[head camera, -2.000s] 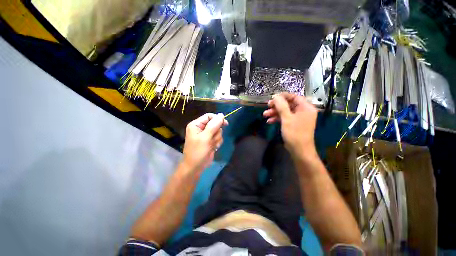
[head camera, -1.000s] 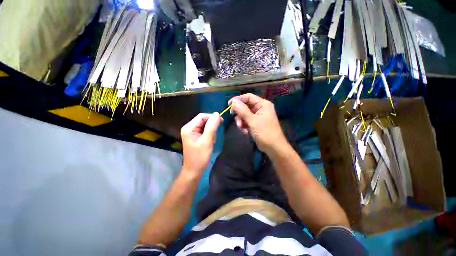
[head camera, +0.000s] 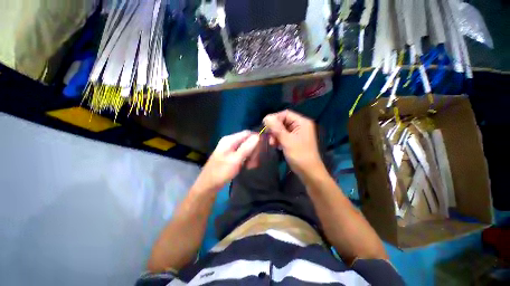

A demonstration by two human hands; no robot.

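A short yellow lead wire (head camera: 262,130) shows between my two hands, above my lap. My left hand (head camera: 230,156) pinches the wire between thumb and finger. My right hand (head camera: 292,138) has its fingertips closed at the wire's other end; whether a small terminal is between them is too small to tell. No strip shows on the wire. Silver terminals (head camera: 268,49) lie heaped in the tray at the bench edge, beyond my hands.
A fanned strip bundle (head camera: 131,50) with yellow ends lies at the left of the bench. Another strip bundle (head camera: 411,28) hangs over the edge at right, by blue wires (head camera: 439,70). A cardboard box (head camera: 369,173) with strips stands below right. A striped edge (head camera: 84,118) runs at left.
The view has tilted down, so the bench sits higher in the picture. My right hand has moved in from near the terminal tray to the wire, and my hands are now close together.
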